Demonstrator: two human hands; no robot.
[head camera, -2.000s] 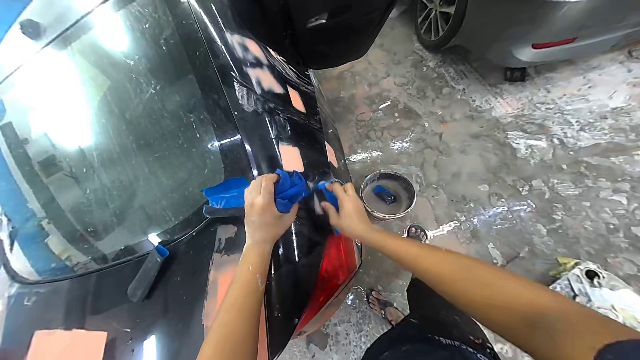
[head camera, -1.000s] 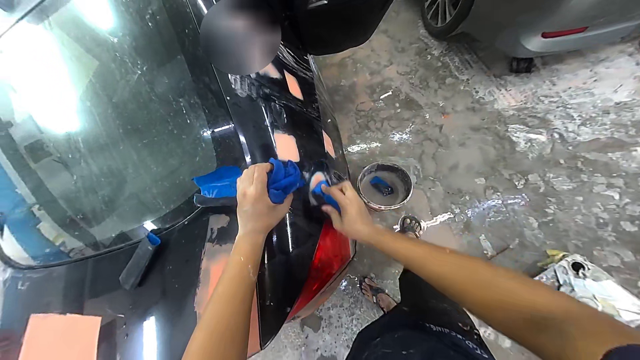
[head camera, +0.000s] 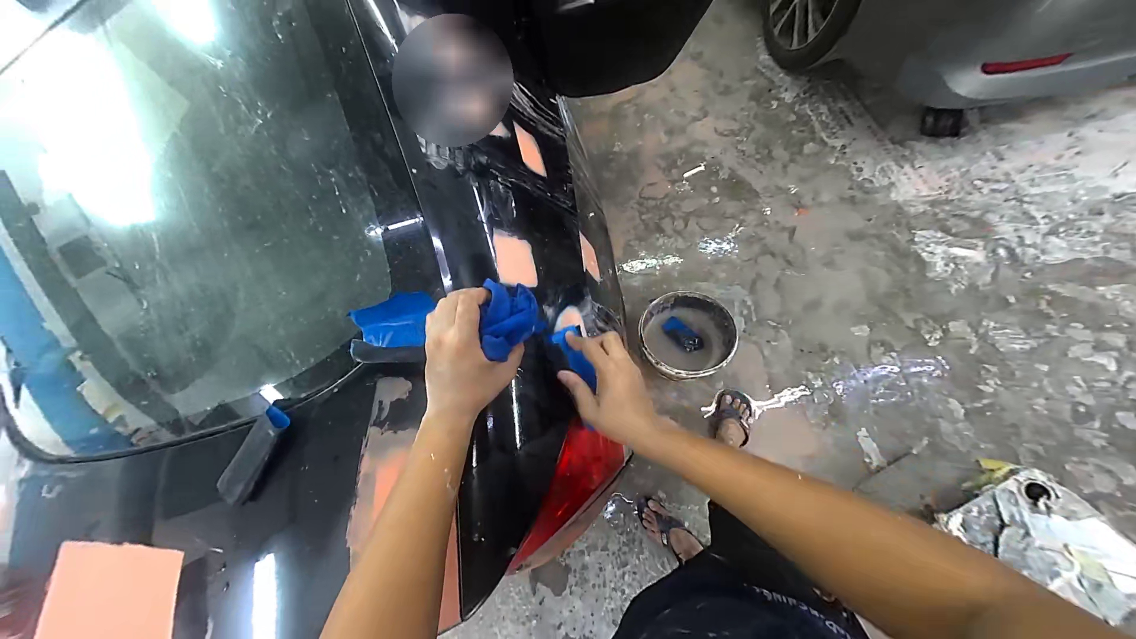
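Observation:
My left hand (head camera: 470, 355) grips a crumpled blue cloth (head camera: 509, 319) over the black rear side panel of a car (head camera: 497, 444). To its right, my right hand (head camera: 612, 382) holds a blue pad (head camera: 578, 359) against the panel, just above the red tail light (head camera: 581, 484). A small pale filler spot (head camera: 569, 318), wet at its edge, shows right beside the pad. Another peach filler patch (head camera: 515, 258) lies farther up the panel. More blue cloth or sheet (head camera: 392, 319) rests by the rear window, left of my left hand.
A round bucket (head camera: 731, 355) of murky liquid, with a blue-and-black block (head camera: 682, 334) in it, stands on the wet floor. A dark, blue-tipped strip (head camera: 253, 457) lies on the car at left. A silver car (head camera: 1047, 84) is at upper right, and a stained container (head camera: 1047, 524) at lower right.
The blue pad in my right hand has shifted and uncovered the pale spot beside it. My left hand stays on the crumpled cloth.

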